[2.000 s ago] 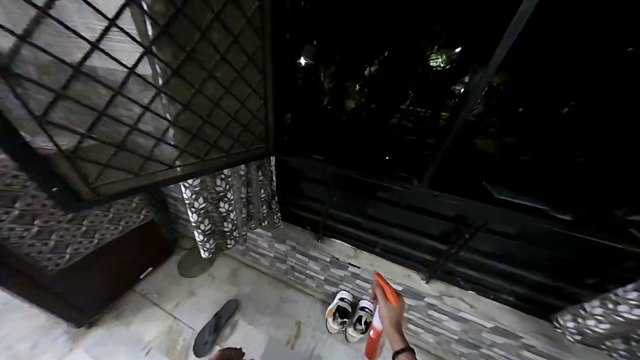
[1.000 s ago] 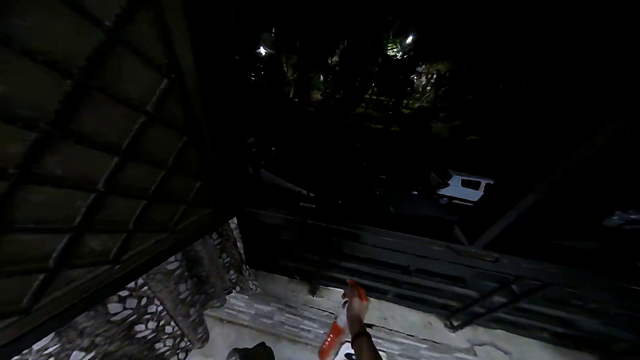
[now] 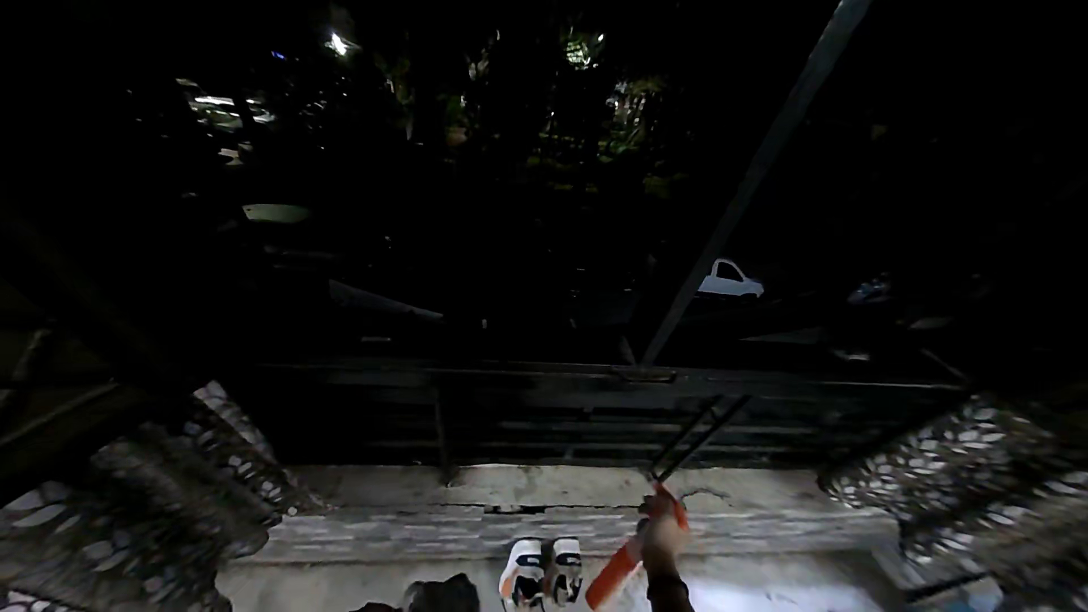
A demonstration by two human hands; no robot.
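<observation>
My right hand (image 3: 663, 535), at the lower right of centre, is closed around the neck of an orange spray bottle (image 3: 614, 578). Its orange trigger head (image 3: 676, 507) shows above the fingers, and a dark band is on the wrist. The bottle tilts, its body toward the lower left, in front of a pale ledge (image 3: 544, 487). At the bottom edge, left of centre, a dark crumpled thing (image 3: 444, 595) is partly cut off. A small brown shape beside it may be part of my left hand, but this is unclear.
White and black shoes (image 3: 541, 571) stand on the floor below the stone-patterned wall face (image 3: 382, 531). Dark metal railing (image 3: 544, 374) spans the opening. Leaf-patterned curtains (image 3: 943, 459) hang at both sides. Outside in the dark are trees and a white vehicle (image 3: 729, 280).
The view has swung a lot, so the mesh-covered panel at left has mostly left the frame. My right hand holds the orange bottle throughout. The slipper seen on the floor earlier is no longer clearly visible.
</observation>
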